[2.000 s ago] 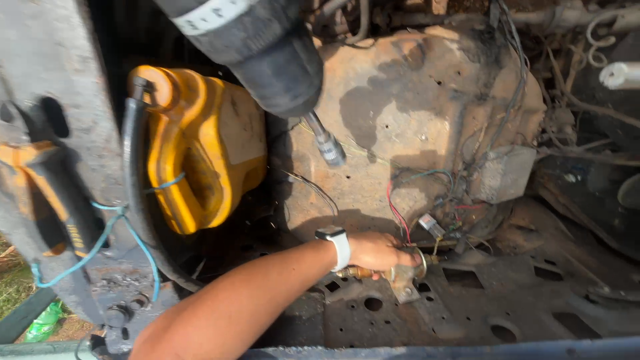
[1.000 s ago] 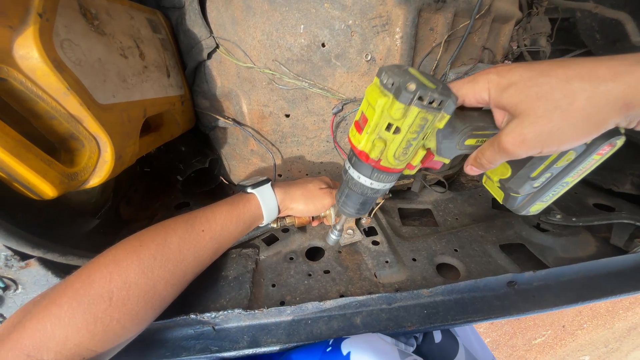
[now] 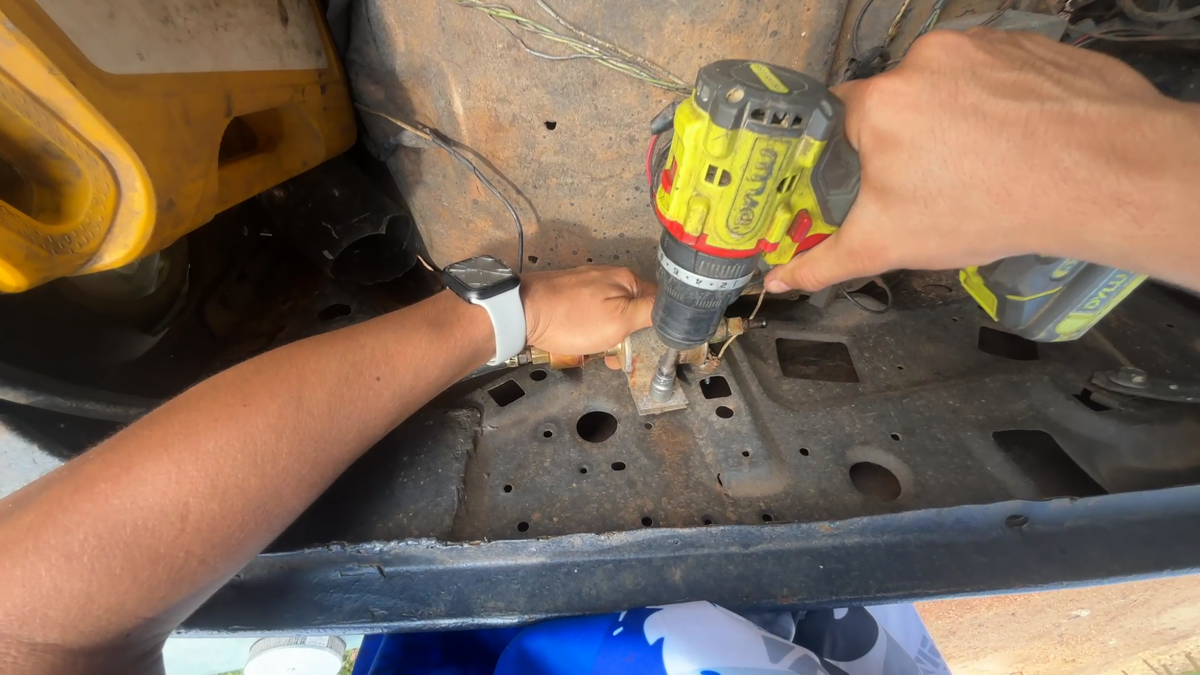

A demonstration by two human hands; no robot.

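Note:
My right hand point(image 3: 994, 159) grips a yellow-green and black cordless drill point(image 3: 741, 178), its chuck pointing down. A socket bit point(image 3: 665, 377) in the chuck stands on a small metal bracket plate point(image 3: 647, 401), which lies on the dark perforated sheet-metal panel point(image 3: 600, 487). My left hand point(image 3: 591, 309), with a watch on a white strap at the wrist, is closed on a brass fitting point(image 3: 562, 359) attached at the bracket. Its fingertips are partly hidden behind the drill and the fitting. Whether the bit turns cannot be told.
A yellow plastic jug point(image 3: 187, 141) stands at the upper left. Loose wires point(image 3: 487, 183) hang before the rusty metal wall point(image 3: 487, 84). A blue metal edge point(image 3: 600, 572) runs across the front. Round and rectangular holes pierce the panel. A blue and white cloth point(image 3: 656, 647) is below the edge.
Two seconds ago the drill was raised at the top of the view; it has since come down onto the bracket. My left hand has stayed at the fitting. The view has moved closer.

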